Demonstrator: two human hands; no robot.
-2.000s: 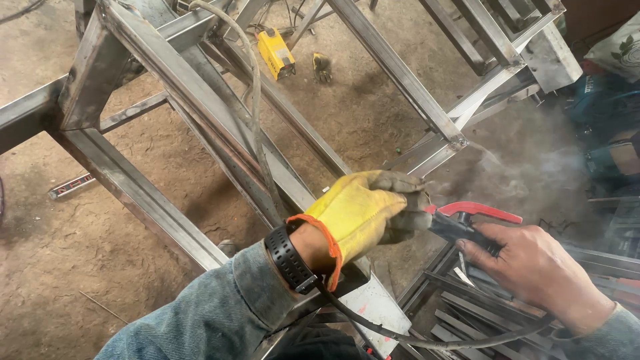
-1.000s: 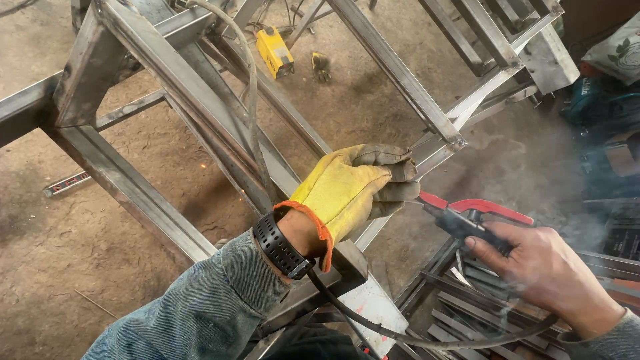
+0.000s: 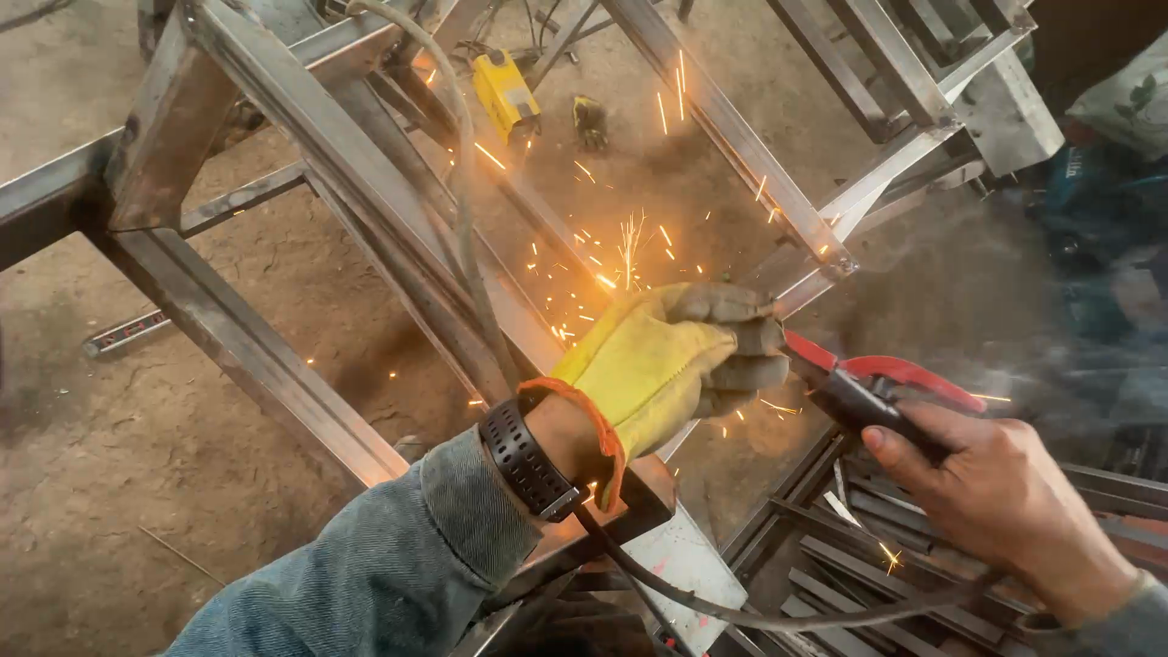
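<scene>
My left hand, in a yellow leather work glove with grey fingers, is held over a steel tube frame, fingers bent close to the jaw of a welding electrode holder. Whether those fingers grip anything is hidden. My bare right hand is closed around the black handle of the holder, which has a red lever and red nose. Orange sparks fly up behind the glove. The welding spot itself is hidden behind my left hand. A black cable hangs in a curve below both hands.
A yellow machine and a dark glove-like thing lie on the dirt floor. A spirit level lies at left. Steel bars are stacked at lower right. Another steel frame stands upper right, with smoke near it. A grey cable crosses the frame.
Bright sparks and an orange glow have appeared around the gloved left hand; one second ago only a tiny spark showed. My right hand still holds the electrode holder.
</scene>
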